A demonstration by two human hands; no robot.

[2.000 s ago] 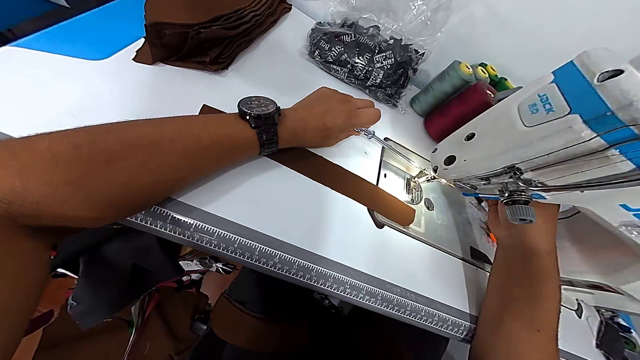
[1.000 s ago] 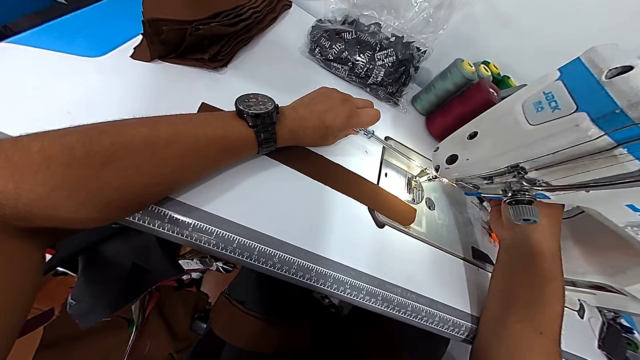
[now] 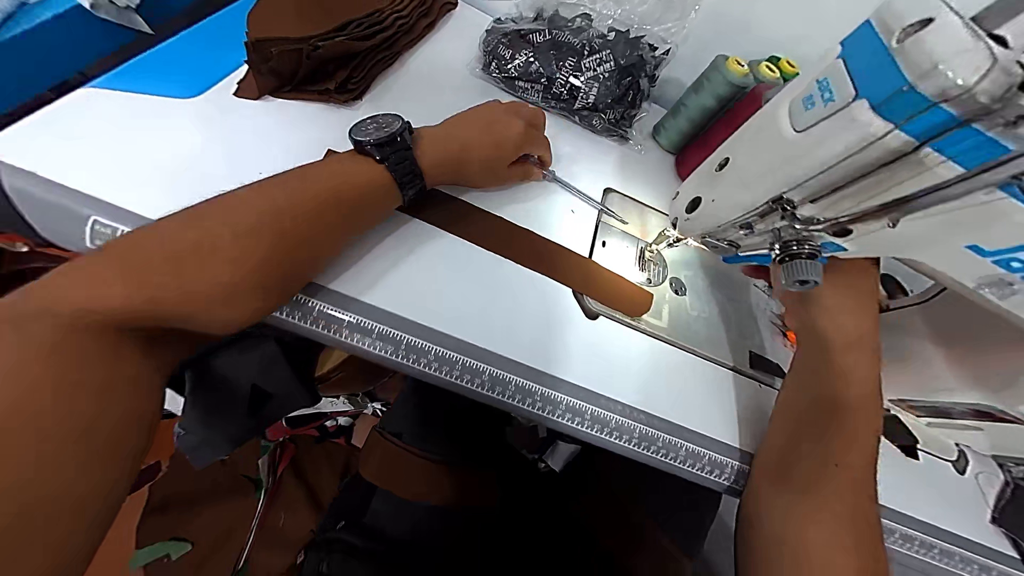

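Note:
My left hand (image 3: 490, 146), with a black wristwatch (image 3: 384, 138) on its wrist, is closed around a slim metal tool (image 3: 588, 196), perhaps tweezers or a small screwdriver. The tool's tip points toward the needle area of a white and blue sewing machine (image 3: 904, 104). A brown fabric strip (image 3: 528, 252) runs from under my left wrist onto the metal bed plate (image 3: 704, 320), its rounded end beside the needle plate (image 3: 652, 264). My right hand (image 3: 824, 276) reaches behind the machine head; its fingers are mostly hidden, so its hold cannot be seen.
Folded brown fabric pieces (image 3: 336, 48) lie at the back left. A clear plastic bag of black printed labels (image 3: 572, 68) and several thread cones (image 3: 704, 104) stand behind. A ruler strip (image 3: 512, 392) lines the table's front edge, with fabric scraps (image 3: 240, 400) below.

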